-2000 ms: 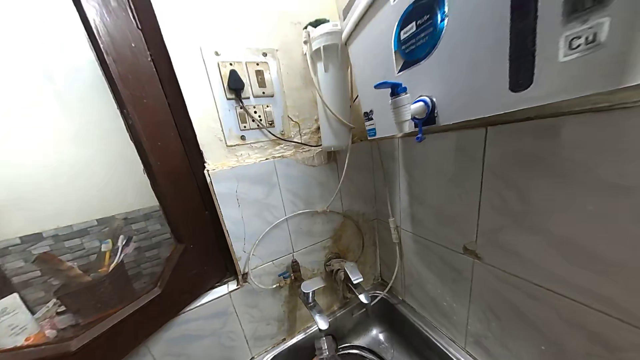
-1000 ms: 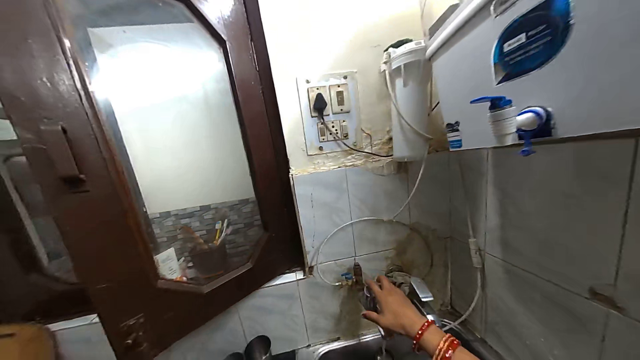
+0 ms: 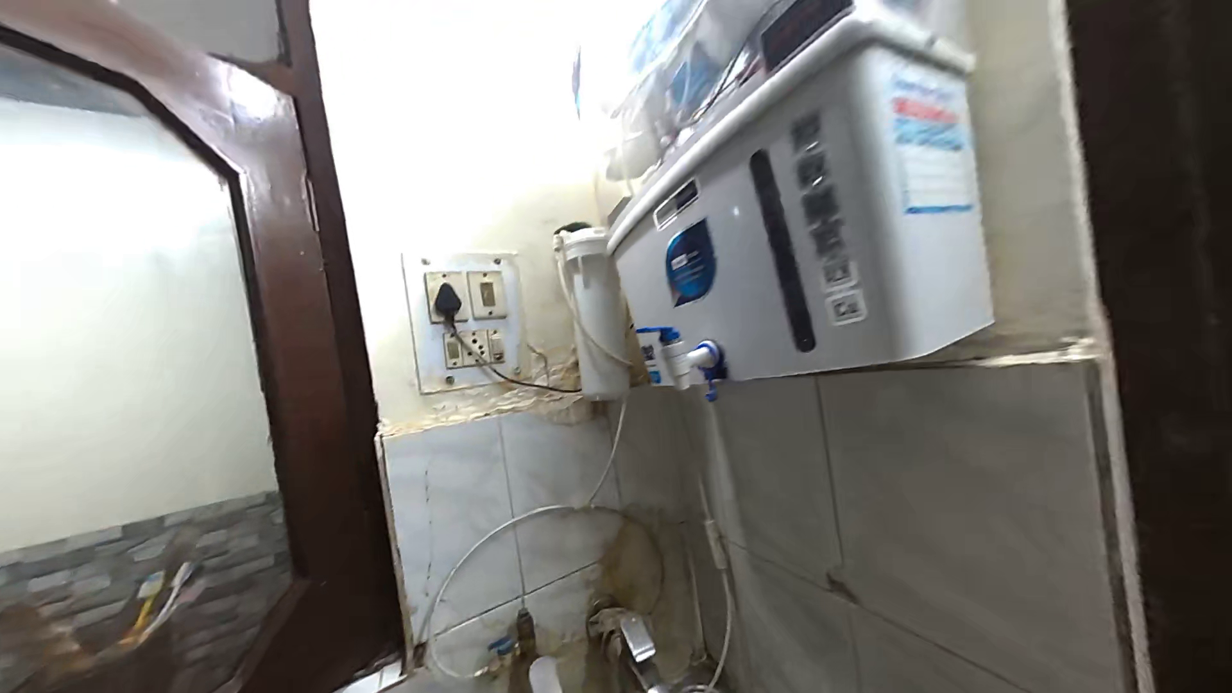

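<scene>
Neither my left hand nor my right hand shows in the head view. Low in the view, two metal taps stand against the tiled wall; the lever of one tap (image 3: 637,637) catches the light, and the other tap (image 3: 545,675) is cut off by the bottom edge. A small valve with a blue handle (image 3: 501,646) sits left of them. A thin white tube (image 3: 481,547) loops over the tiles above. On the right wall hangs a grey-white water purifier (image 3: 751,241) with a blue and white dispensing tap (image 3: 707,356). A white filter housing (image 3: 599,318) is mounted beside it.
A switchboard (image 3: 467,322) with a black plug (image 3: 448,300) is on the wall. To the left is a dark brown wooden frame (image 3: 327,433) with a glass pane, behind which toothbrushes (image 3: 154,606) show blurred. Plastic-wrapped items (image 3: 674,77) lie on top of the purifier.
A hand with red and gold bangles, at the sink taps one second ago, has gone out of view. The view has tilted up, and more of the purifier shows.
</scene>
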